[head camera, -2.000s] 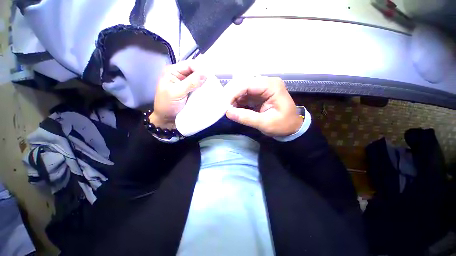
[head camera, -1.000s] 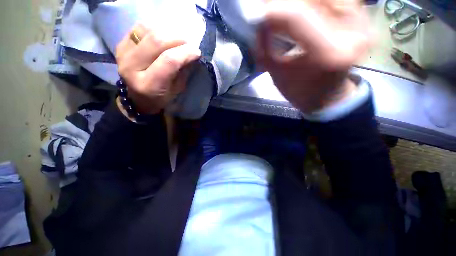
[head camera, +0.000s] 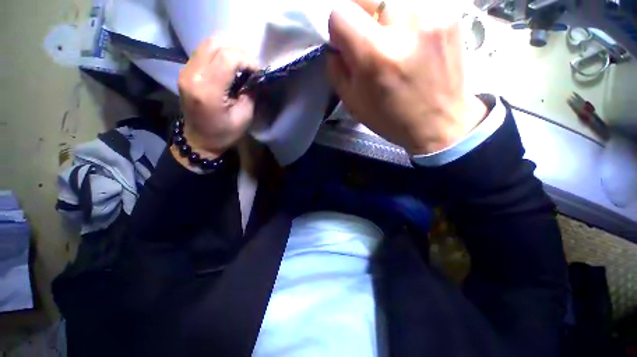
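A partly made garment (head camera: 283, 115) with a pale inner side hangs over the table's front edge. A narrow dark edge band (head camera: 297, 64) runs between my two hands. My left hand (head camera: 215, 97), with a dark bead bracelet, is closed on the dark edge at its left end. My right hand (head camera: 405, 80) is back-up at the right end of the band, its fingertips closed on the garment; they are partly hidden. The small white rounded piece cannot be made out.
Metal machine parts (head camera: 538, 21) are at the top right. Silvery scissors (head camera: 590, 59) and red-gripped snips (head camera: 589, 115) lie right of my right hand. A grey and white cloth heap (head camera: 105, 178) is at the left, and folded pale cloth (head camera: 14, 254) at the far left.
Earlier both hands held a white rounded piece over the lap; it no longer shows. Both hands have moved onto the garment, and the dark edge is now stretched between them. Machine parts have come into view.
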